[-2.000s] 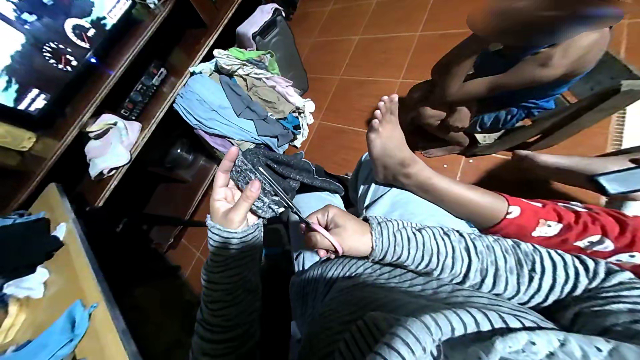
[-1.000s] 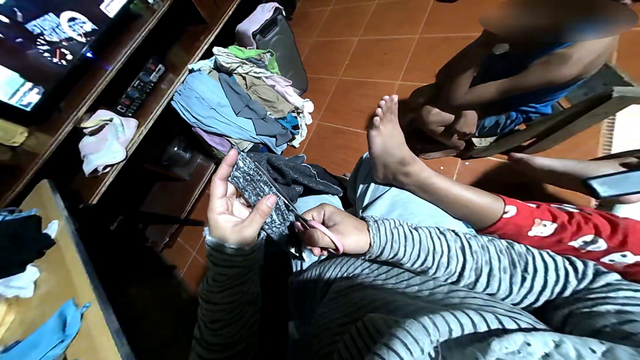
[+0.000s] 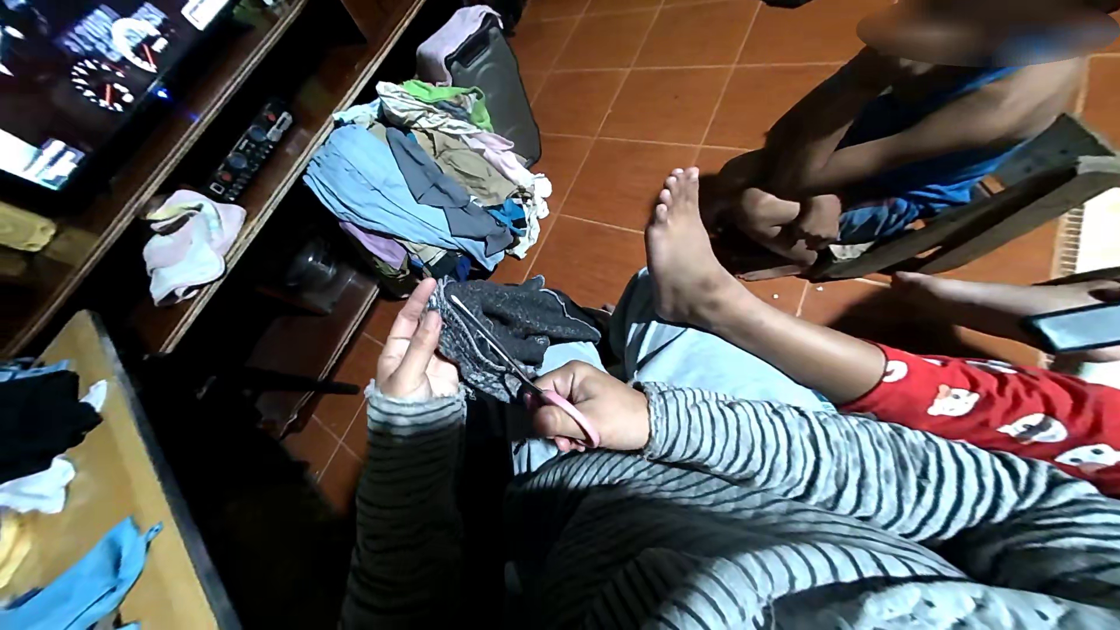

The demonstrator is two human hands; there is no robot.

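Pink-handled scissors [image 3: 570, 418] are in my right hand [image 3: 595, 407], with fingers around the handles. Their long metal blades point up and left over a dark grey speckled cloth [image 3: 490, 346], and look parted. My left hand [image 3: 416, 350] is raised at the cloth's left edge, palm turned up, with thumb and fingers pinching that edge near their tips. More of the same dark cloth [image 3: 538, 311] lies beyond, close to my lap. Part of my right hand's grip is in shadow.
A heap of clothes [image 3: 394, 192] lies beside a dark case [image 3: 499, 87]. At left stand a shelf with a remote control [image 3: 252, 149] and a wooden table [image 3: 131, 437] bearing cloths. Another person's bare foot [image 3: 687, 254] reaches near my lap; a seated person [image 3: 919, 149] is on a wooden chair.
The dark cloth at my left hand has shifted and now hangs differently below the fingers. The scissors' blades, largely over the cloth one second ago, now show more plainly. My right hand has hardly moved.
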